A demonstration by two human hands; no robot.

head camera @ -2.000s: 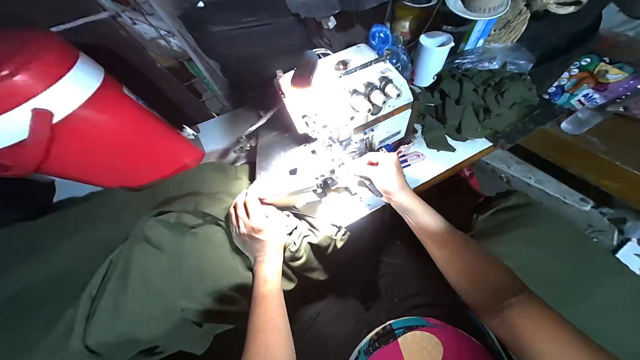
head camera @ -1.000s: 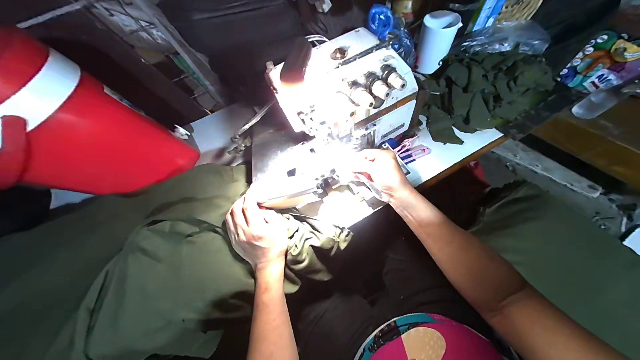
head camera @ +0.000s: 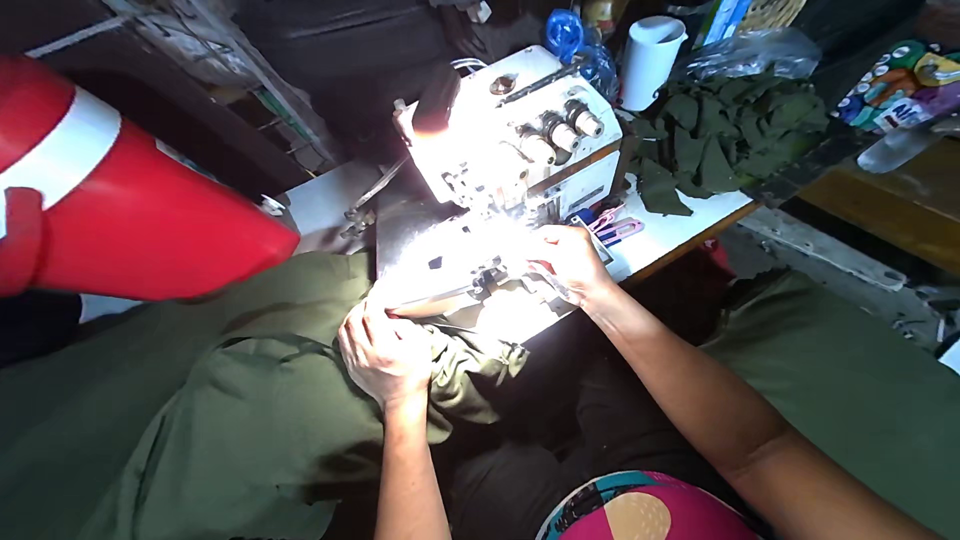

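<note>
An overlock sewing machine (head camera: 525, 127) stands in front of me, its needle area washed out by a bright light. My left hand (head camera: 386, 349) holds bunched olive-green fabric (head camera: 277, 390) at the left front of the machine bed, thumb and fingers on the cloth. The fabric spreads left and hangs below the bed. My right hand (head camera: 570, 262) is at the right of the needle area, its fingertips bent around a slim metallic item (head camera: 553, 283), perhaps tweezers; glare hides its tip. Pink-handled thread snips (head camera: 619, 231) lie just right of that hand.
A large red container with a white band (head camera: 150, 202) leans in at left. Behind the machine's right side are a white pitcher (head camera: 651, 64), blue plastic (head camera: 564, 36) and a heap of green fabric scraps (head camera: 720, 139). More green cloth (head camera: 832, 390) lies at right.
The view has shifted somewhat. Both hands stay in nearly the same places at the machine, and no other plain change shows.
</note>
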